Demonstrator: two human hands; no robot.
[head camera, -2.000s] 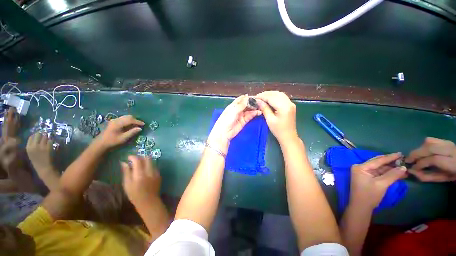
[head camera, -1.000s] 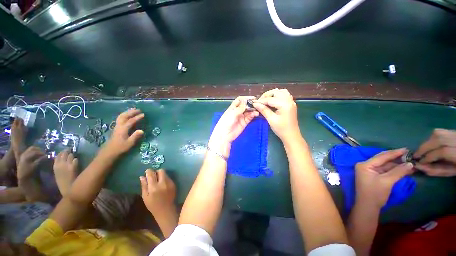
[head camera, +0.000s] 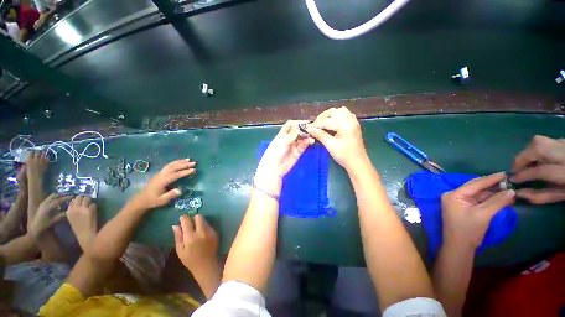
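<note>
My left hand (head camera: 285, 153) pinches a small dark and silver module (head camera: 303, 128) between its fingertips, above the far edge of the blue cloth. My right hand (head camera: 339, 137) touches the module from the right with thumb and finger, so both hands meet on it. Fingers hide most of the module, and its details are too small to tell. The folded blue cloth (head camera: 305, 186) lies flat on the green bench under my hands.
Blue-handled snips (head camera: 407, 150), a bunched blue cloth (head camera: 427, 189) and a white scrap (head camera: 412, 215) lie right, near another person's hands. Loose boards (head camera: 188, 202) and a yellow-sleeved person's hands are left. Small modules (head camera: 207, 90) sit on the belt; a white hose (head camera: 339, 34) hangs above.
The belt pieces have shifted left and another shows at the far right. The neighbour's left-side hand has moved over the loose boards. My hands stay together on the module.
</note>
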